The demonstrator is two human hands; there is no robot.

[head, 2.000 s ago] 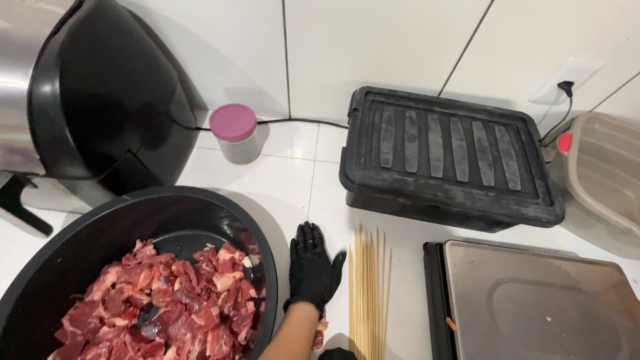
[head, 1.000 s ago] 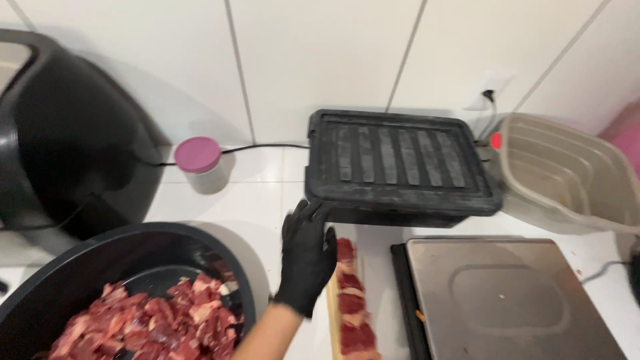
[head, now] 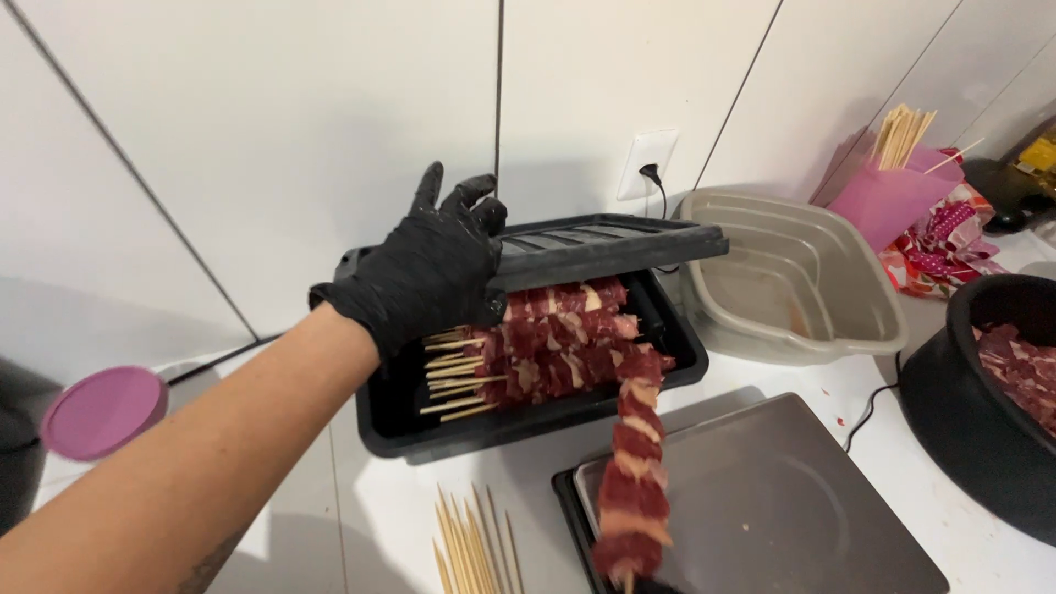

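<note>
My left hand (head: 429, 264), in a black glove, holds the black plastic lid (head: 610, 247) tilted up at its front left, thumb low and fingers above. Under it the black plastic box (head: 470, 436) holds several raw meat skewers (head: 536, 371), side by side, bare stick ends to the left. At the bottom edge only a sliver of my gloved right hand (head: 656, 587) shows, at the stick of an upright raw meat skewer (head: 634, 487). Its tip overlaps the box's front right corner in view. Bare wooden skewers (head: 466, 540) lie in front of the box.
A flat metal-topped appliance (head: 742, 495) lies front right. Behind it stand a beige plastic basin (head: 792, 280) and a pink container (head: 895, 198) of sticks. A black pot (head: 957, 412) of cut meat is far right, a purple-lidded jar (head: 103, 412) left.
My left hand has gone from the counter to the box lid, which was closed and is now raised, showing the skewers inside. The held meat skewer has come up. The view has swung right.
</note>
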